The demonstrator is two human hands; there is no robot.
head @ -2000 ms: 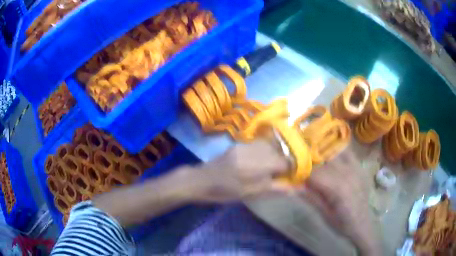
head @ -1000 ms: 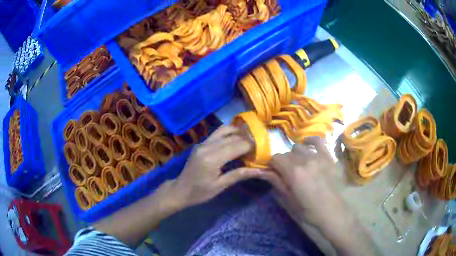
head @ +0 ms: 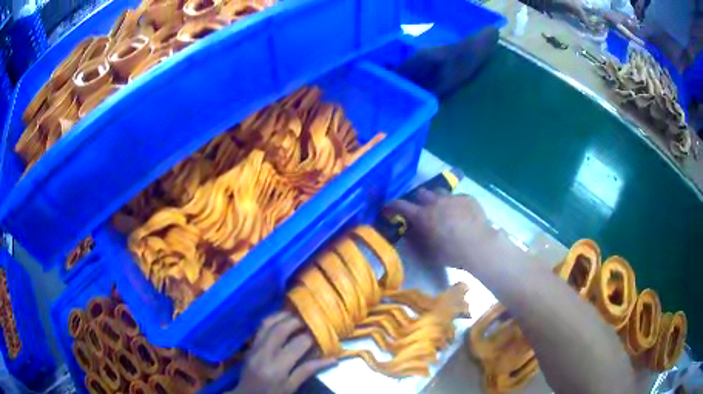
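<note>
Several curved orange strips [head: 343,288] stand on edge in a row beside the blue crate, their wavy ends [head: 408,327] spread over the shiny bench top. My left hand [head: 281,355] is at the near end of this row, fingers bent against the closest strip; whether it grips is unclear. My right hand [head: 443,223] is at the far end of the row, over a black and yellow handle [head: 451,180]; its fingertips are blurred and its hold cannot be told.
A blue crate [head: 308,258] of loose strips stands left of the row, with loop-filled crates behind and below it. Stacked orange loops [head: 617,288] stand at right; more loops [head: 505,350] lie partly behind my right forearm. A green belt [head: 532,146] runs beyond the bench.
My hands have parted from the orange band they held together in front of me. My right hand has moved up to the black and yellow handle, my left to the row's near end. The view has shifted.
</note>
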